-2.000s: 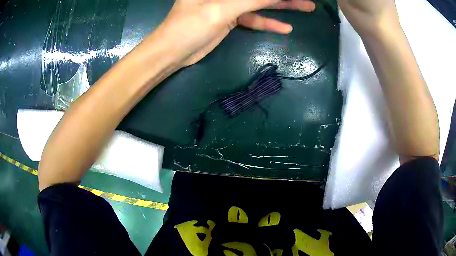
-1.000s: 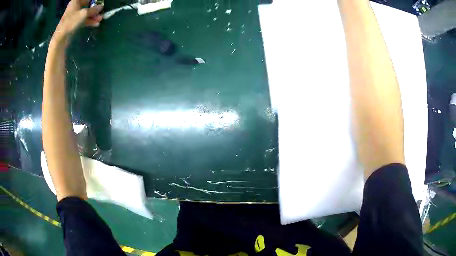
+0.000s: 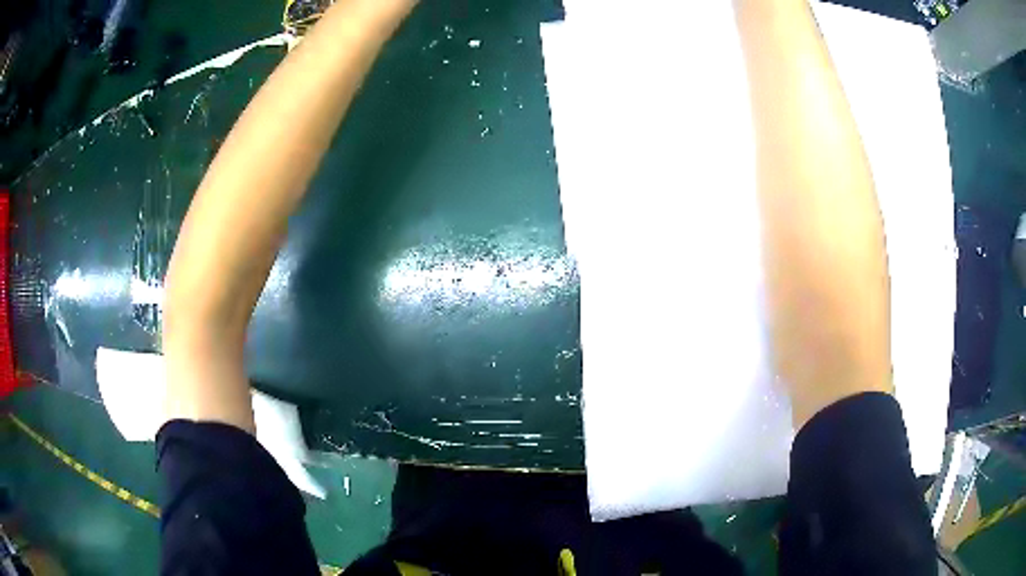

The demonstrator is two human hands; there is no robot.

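My left hand is cut off by the top edge; only the left forearm shows, reaching up over the dark green mat (image 3: 484, 371). My right hand is also out of the picture at the top; the right forearm lies over a large white foam sheet (image 3: 675, 281). What either hand holds cannot be seen. A smaller white foam pad (image 3: 129, 388) lies at the near left table edge, partly under the left forearm.
A small yellowish item (image 3: 304, 14) shows at the top left, beside the left forearm. A red ribbed object (image 3: 6, 293) stands at the far left edge. A grey object (image 3: 984, 45) is at the top right. Yellow line marking (image 3: 84, 470) runs on the green floor.
The left forearm has swung right from the far left, and its hand has left the picture. The dark cord bundle seen two seconds ago is no longer in view. The camera view has shifted.
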